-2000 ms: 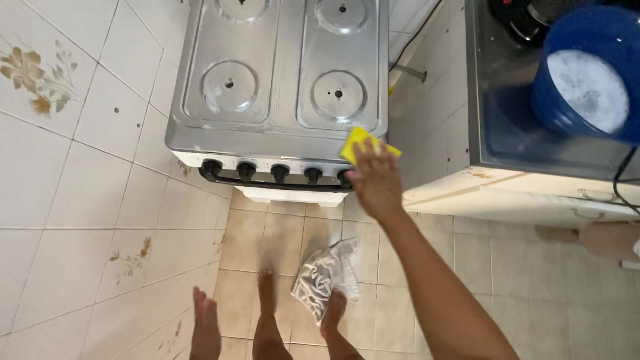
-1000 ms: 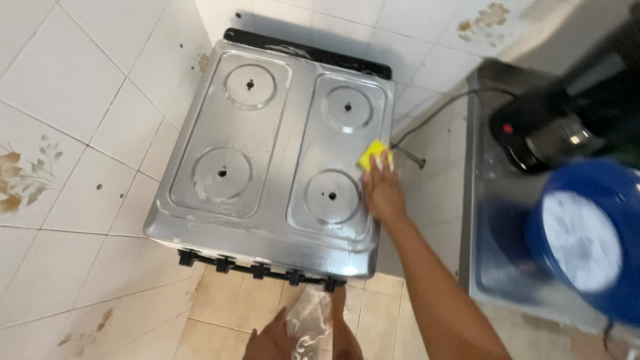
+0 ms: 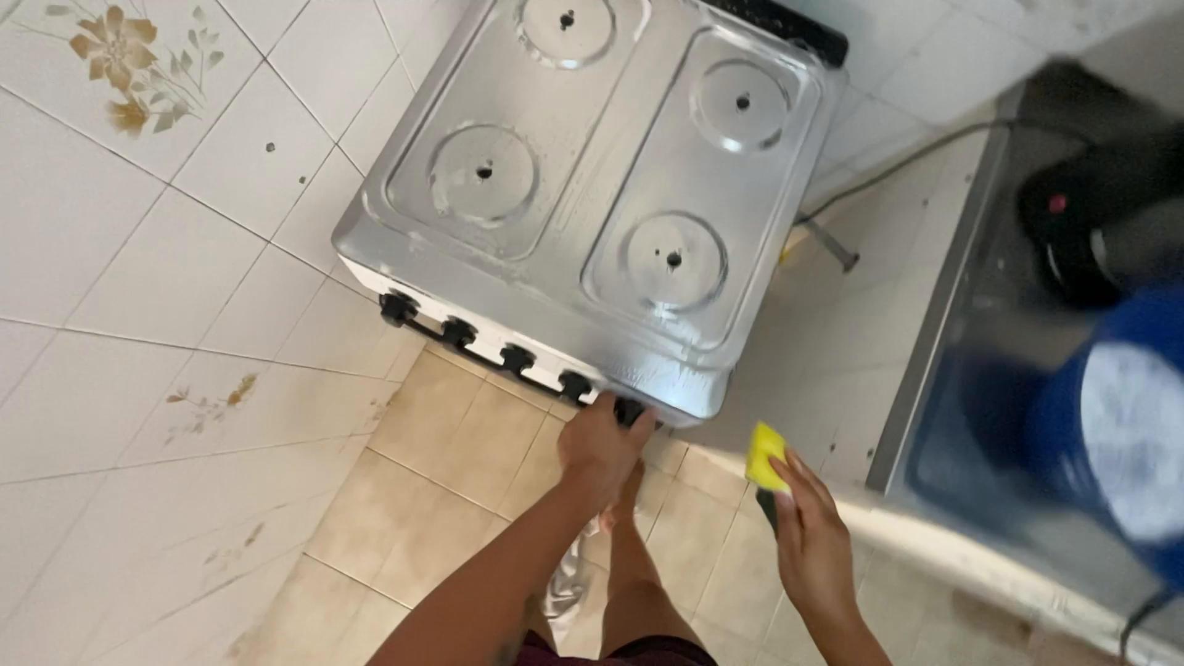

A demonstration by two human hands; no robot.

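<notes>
The metal top of a four-burner gas stove (image 3: 555, 231) fills the upper middle, wet and streaked near its front right corner. My left hand (image 3: 599, 442) is at the stove's front right, its fingers around the rightmost black control knob (image 3: 631, 410) or the handle beside it; which one I cannot tell. My right hand (image 3: 814, 532) holds a yellow sponge (image 3: 766, 457) with a dark green side between thumb and fingers, right of the stove's corner and apart from it.
A metal counter (image 3: 971, 388) on the right bears a blue tub (image 3: 1064, 416) with whitish contents and a black coffee maker (image 3: 1064, 231). A black cable (image 3: 888, 166) runs behind the stove. A pale cloth (image 3: 566, 583) lies on the floor by my feet. Tiled wall (image 3: 139, 277) at left.
My right hand has moved with the sponge from the right side of the stovetop to beyond its front right corner. My left hand has come up to the stove's front. The view has shifted and tilted.
</notes>
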